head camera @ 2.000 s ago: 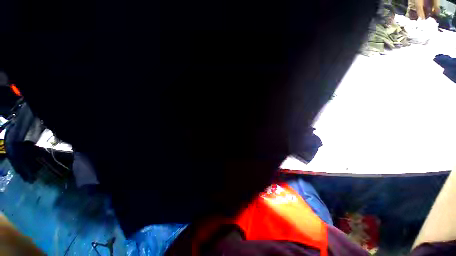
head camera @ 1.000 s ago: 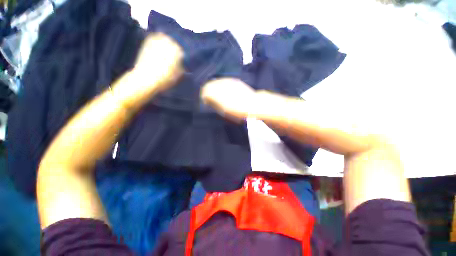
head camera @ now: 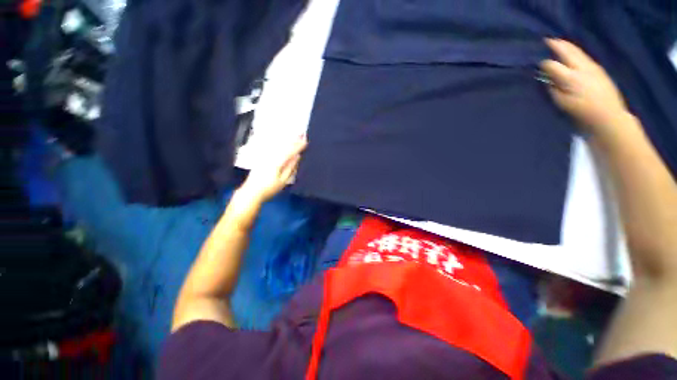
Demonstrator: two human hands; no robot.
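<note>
The navy garment lies spread flat in front of me, its lower edge close to the table's near edge. A loose upper-layer edge runs across it. My left hand pinches its left side near the lower corner. My right hand is at its upper right, fingers bent onto the cloth where the layer's edge ends. A small shiny spot shows at those fingers; I cannot tell whether it is a ring or a tool.
A dark garment pile hangs over the table edge at left. The white table shows along the near edge and between pile and garment. Blue floor and dark bags lie at lower left. My red apron is against the table.
The garment, bunched one second ago, is now spread flat. My hands have moved apart, left hand down to the garment's side, right hand out to the upper right.
</note>
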